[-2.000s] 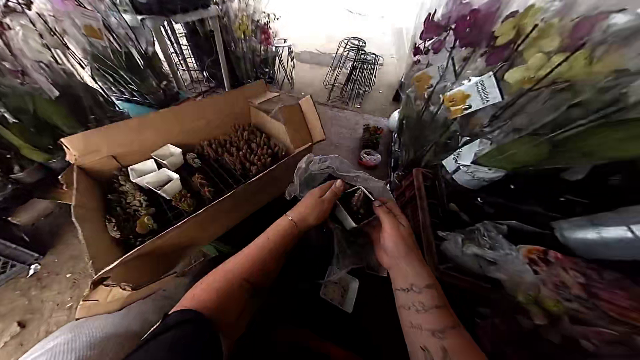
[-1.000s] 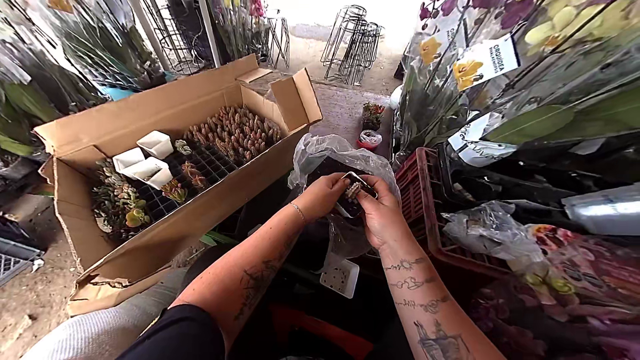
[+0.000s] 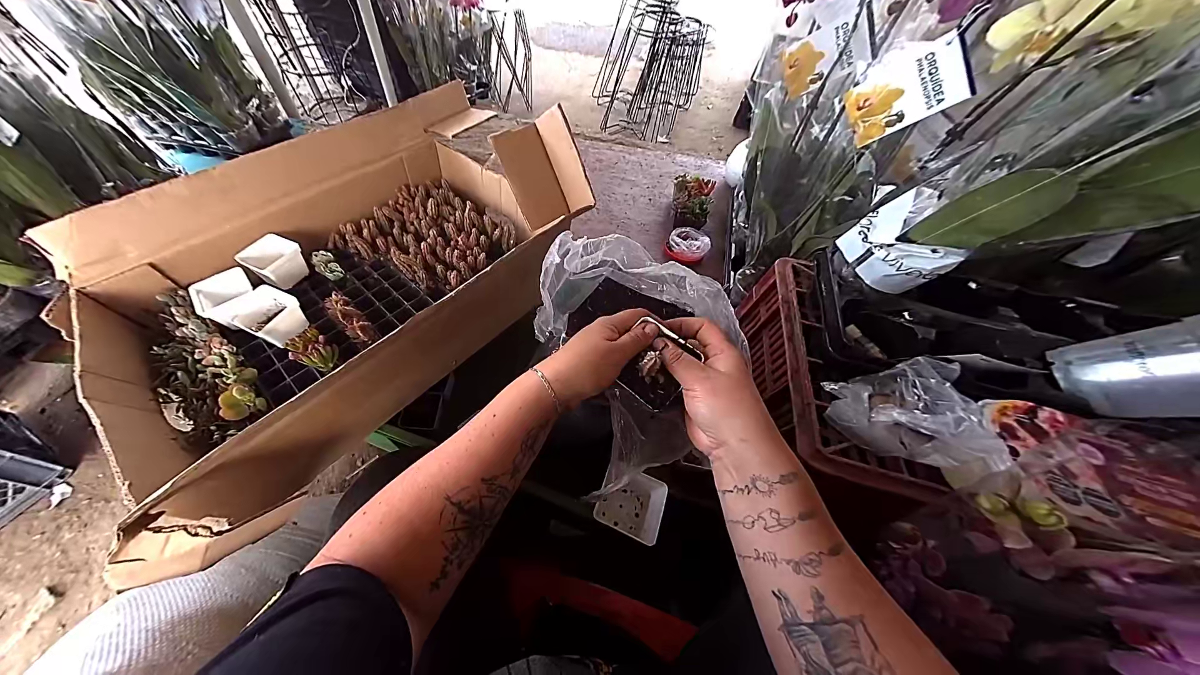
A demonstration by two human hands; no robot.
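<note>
Between my left hand [image 3: 600, 356] and my right hand [image 3: 708, 375] is a small square plant pot [image 3: 667, 339] with a pale rim, pinched by the fingers of both. Dark soil and a small brownish plant [image 3: 652, 366] show at the pot; my fingers cover much of it. Behind and around the hands lies an open clear plastic bag [image 3: 600, 258] with dark soil [image 3: 623, 298] inside. Below the hands sits a white square pot [image 3: 631, 506] with holes. To the left, a cardboard box [image 3: 422, 347] holds a black cell tray [image 3: 375, 277], small cacti [image 3: 431, 230], succulents [image 3: 206, 366] and several white pots [image 3: 272, 261].
A dark red plastic crate [image 3: 783, 347] stands right of the bag, with crumpled clear plastic [image 3: 914, 412] on it. Wrapped orchids [image 3: 1022, 202] fill the right side. Beyond the bag are a small potted succulent [image 3: 692, 202], a red container [image 3: 687, 246] and wire stands [image 3: 656, 75].
Both hands stay together at the small pot over the bag, their fingers now nearer its rim. The pot is tilted differently than two seconds ago.
</note>
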